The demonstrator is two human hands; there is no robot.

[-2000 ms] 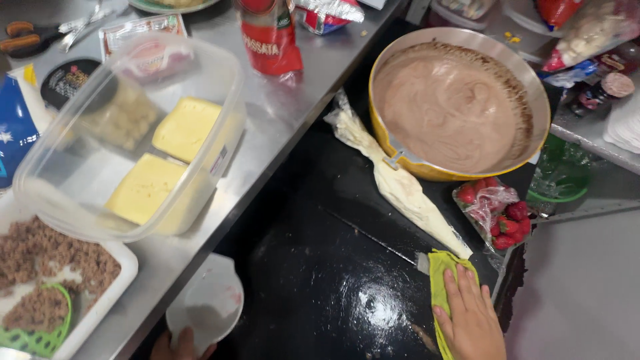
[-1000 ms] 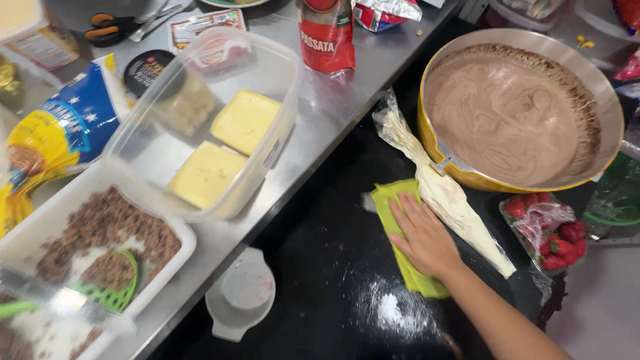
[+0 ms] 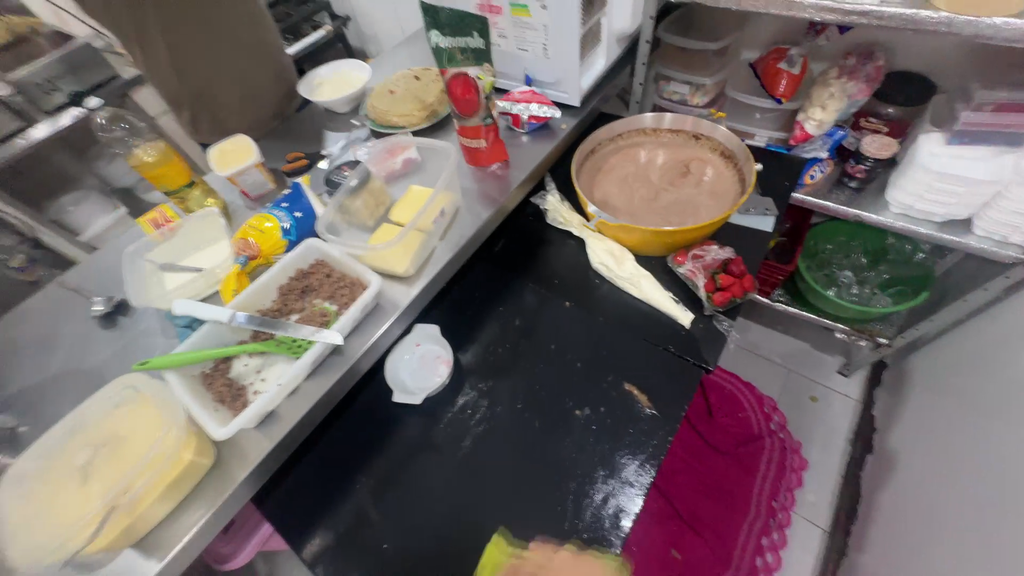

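Note:
At the bottom edge, blurred and partly cut off, my right hand lies on a yellow-green cloth against the black tabletop. My left hand is out of view. A small white plastic dish rests on the black top beside the steel counter. Farther back lie a filled piping bag and a plastic pack of strawberries. Behind them stands a yellow pan holding a brown creamy mixture.
The steel counter on the left bears a white tray of ground meat with a knife and green slotted spatula, a tub with butter-like blocks, and a lidded tub. Metal shelves stand right, above a magenta mat.
The view has swung wider. My right hand and the cloth have moved from beside the piping bag to the near part of the black top. My left hand, beside the white dish two seconds ago, has left view.

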